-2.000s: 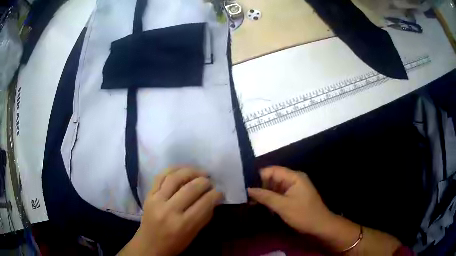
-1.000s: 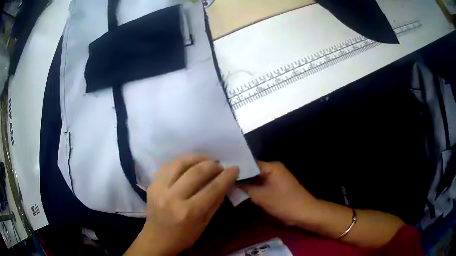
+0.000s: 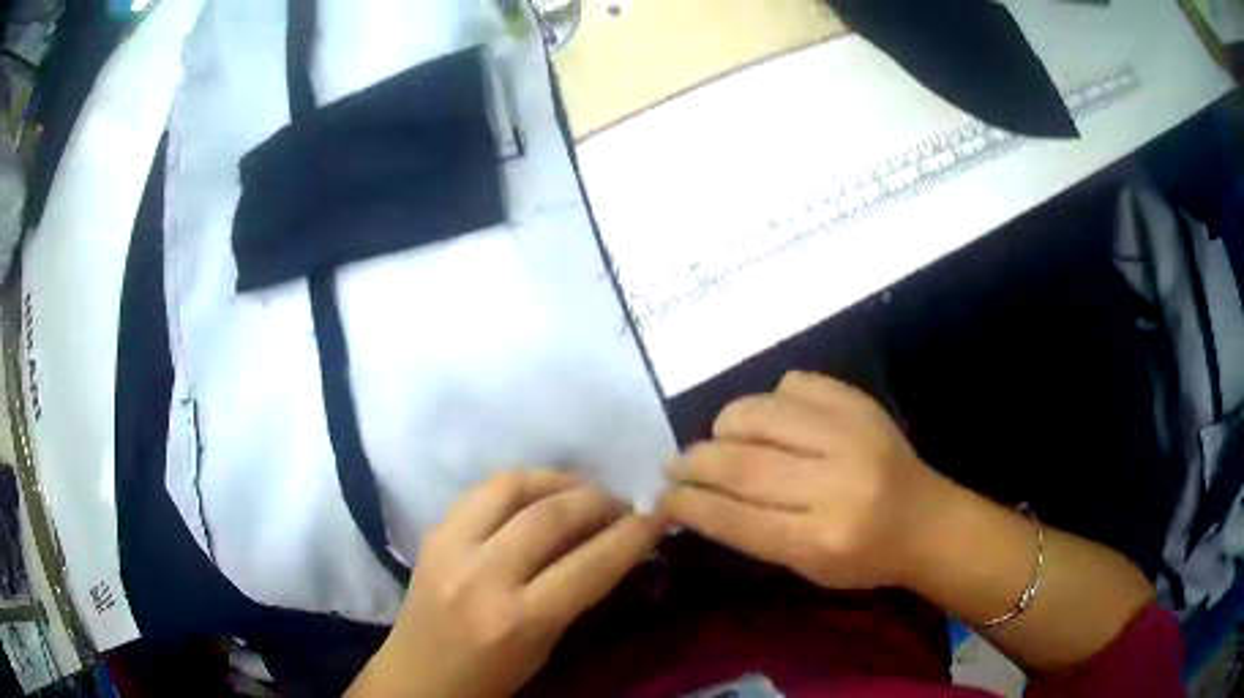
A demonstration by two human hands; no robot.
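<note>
The pale grey-white front panel (image 3: 464,361) lies over the table and hangs towards me. A dark pocket rectangle (image 3: 375,171) and a narrow dark strip (image 3: 334,389) show on it. Dark outer fabric (image 3: 143,464) shows along its left side. My left hand (image 3: 512,573) lies on the panel's lower edge, thumb and fingers at its lower right corner. My right hand (image 3: 805,477) pinches the same corner from the right. The fingertips of both hands nearly meet there. What lies under the fingers is hidden.
A white table with a printed ruler (image 3: 887,191) runs to the right. A curved dark cut piece (image 3: 975,68) lies on it. The beige machine bed (image 3: 682,62) is at the top. Grey and navy pieces (image 3: 1207,327) are heaped at the far right.
The right hand has come from under the corner to its right side, fingers now on top. The small pale piece below the corner no longer shows. The dark right edge is narrower than at first.
</note>
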